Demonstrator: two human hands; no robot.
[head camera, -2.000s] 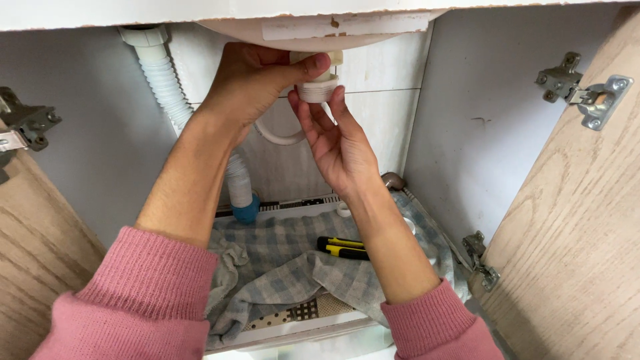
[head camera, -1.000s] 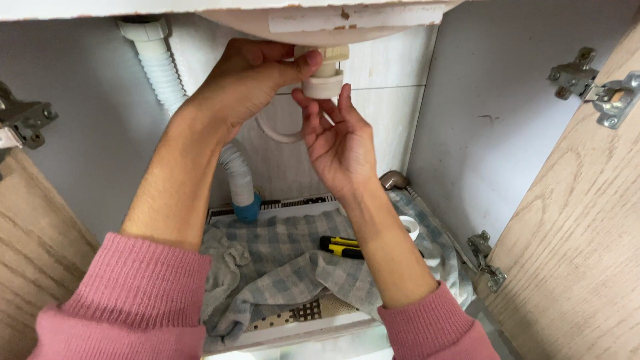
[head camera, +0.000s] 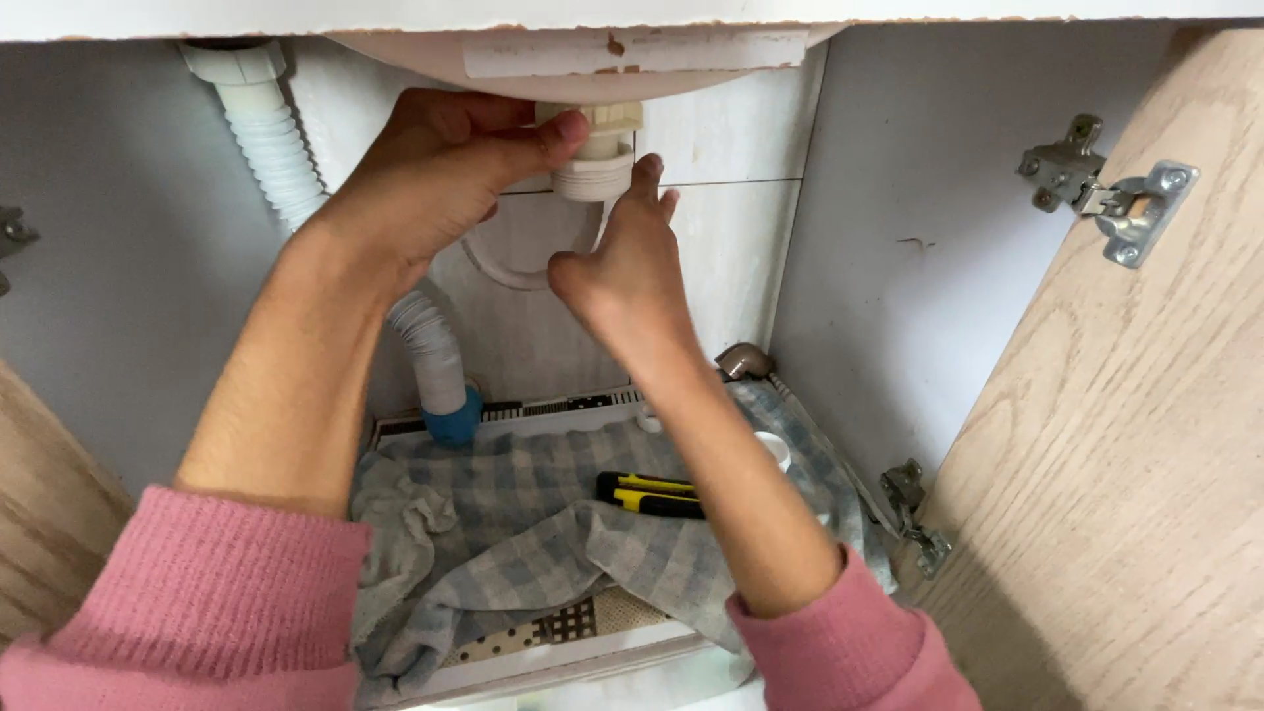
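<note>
A cream plastic drain fitting (head camera: 599, 148) with a white threaded lower end hangs under the sink basin (head camera: 553, 79). Around its upper nut are the thumb and fingers of my left hand (head camera: 434, 163), the thumb pressing on the front. My right hand (head camera: 632, 262) is raised just right of and below the threaded end, index finger up beside it; its palm side is turned away and whether it touches the fitting cannot be told. Behind the hands a pale curved hose (head camera: 509, 275) loops down.
A corrugated drain pipe (head camera: 267, 148) runs down at left to a blue connector (head camera: 454, 420). On the cabinet floor lie a checkered cloth (head camera: 533, 563), a yellow and black utility knife (head camera: 652, 496) and a white ring (head camera: 773, 449). The hinged wooden door (head camera: 1116, 415) stands open at right.
My right hand has turned over and moved from beneath the threaded end to its right side, its fingers no longer cupped under it. My left hand stays at the fitting.
</note>
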